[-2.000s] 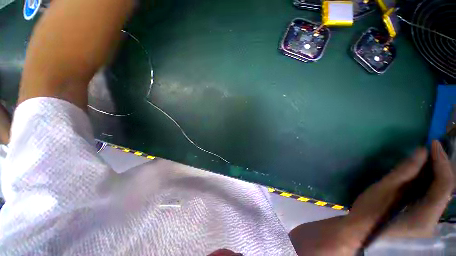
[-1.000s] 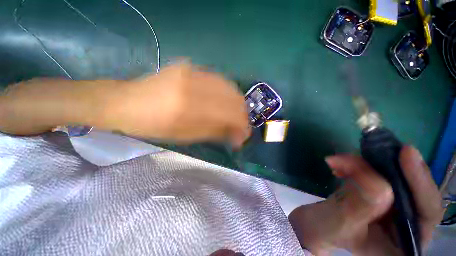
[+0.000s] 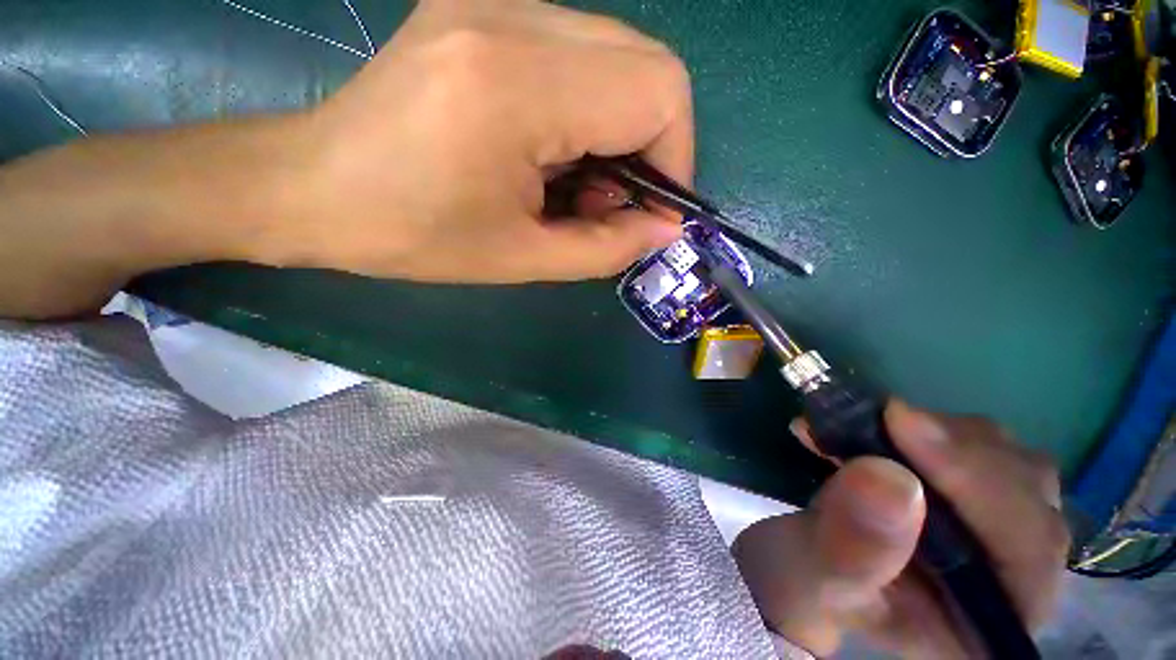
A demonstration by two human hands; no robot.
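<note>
A watch case [image 3: 671, 286] lies open side up on the green mat, its circuit board showing. A silver battery with yellow edges [image 3: 729, 353] lies just below it. My left hand [image 3: 516, 155] is at the case's upper left, closed around dark tweezers [image 3: 722, 226] that slant across the case's upper right edge. My right hand [image 3: 929, 516] grips the black handle of a soldering iron [image 3: 806, 371], whose metal barrel reaches over the right part of the case. Whether its tip touches the board cannot be told.
Two similar cases [image 3: 952, 85] with yellow-edged batteries [image 3: 1055, 34] lie at the upper right. Thin solder wire [image 3: 303, 29] curls at the upper left. A blue strip [image 3: 1125, 432] lies at the right edge. The mat's near edge runs above a pale smock [image 3: 387, 516].
My right hand has brought the iron left and over the case. My left hand, blurred before, is now at the case's upper left with the tweezers visible. The view has shifted slightly.
</note>
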